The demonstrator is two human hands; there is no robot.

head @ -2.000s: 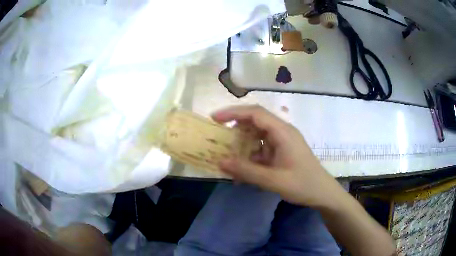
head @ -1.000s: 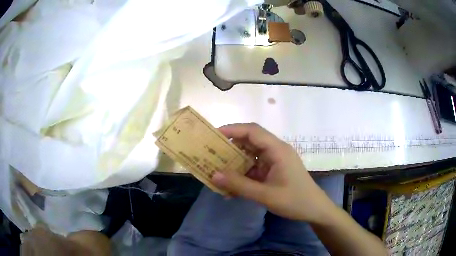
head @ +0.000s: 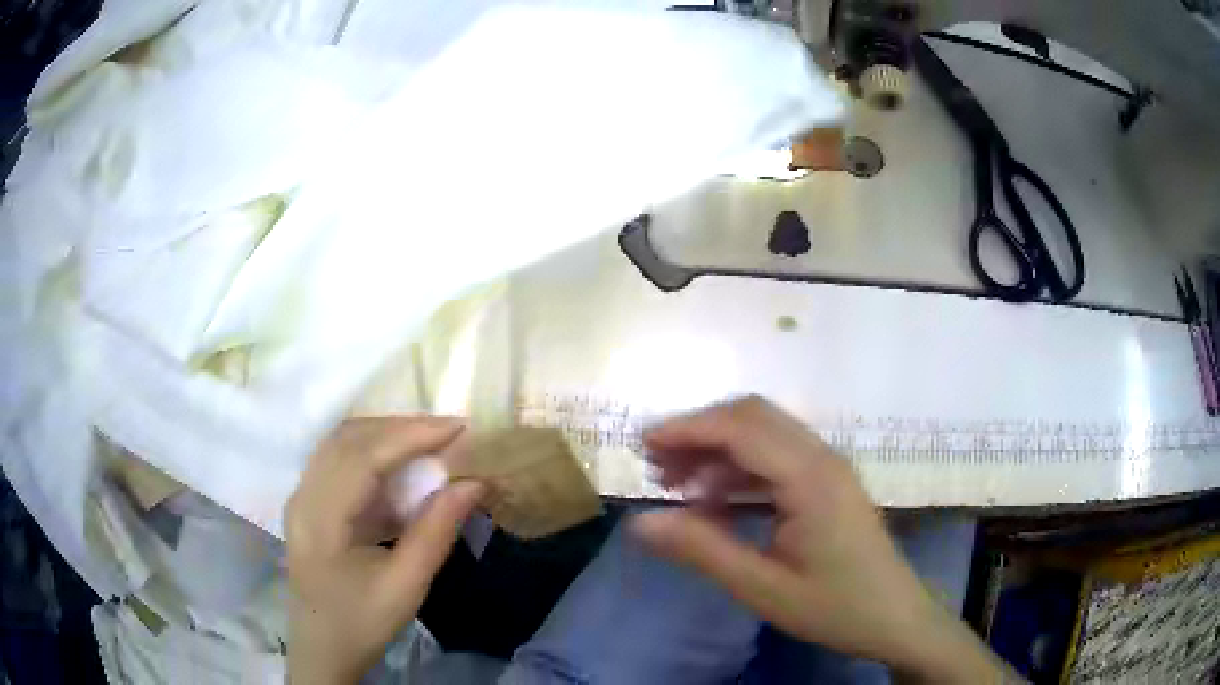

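The tan work tag [head: 542, 484] is pinched between the thumb and fingers of my left hand [head: 388, 515], at the table's front edge over my lap. Its printing is too blurred to read. My right hand [head: 769, 529] is just right of the tag, thumb and fingers apart, touching nothing that I can see. A big heap of white cloth [head: 174, 268] lies at the left. One bright layer reaches right, up to the machine, and hides most of the presser foot area.
Black shears [head: 1020, 221] lie right of the ribbed cream knob [head: 883, 83]. Pink-handled snips [head: 1203, 351] lie at the right edge. An orange-brown block [head: 818, 150] and round disc [head: 863, 157] show beside the cloth. A yellow-edged patterned board [head: 1151, 622] is at lower right.
The tag has passed from my right hand to my left, which came up from the lower left. My right hand has opened. The cloth now covers more of the machine bed.
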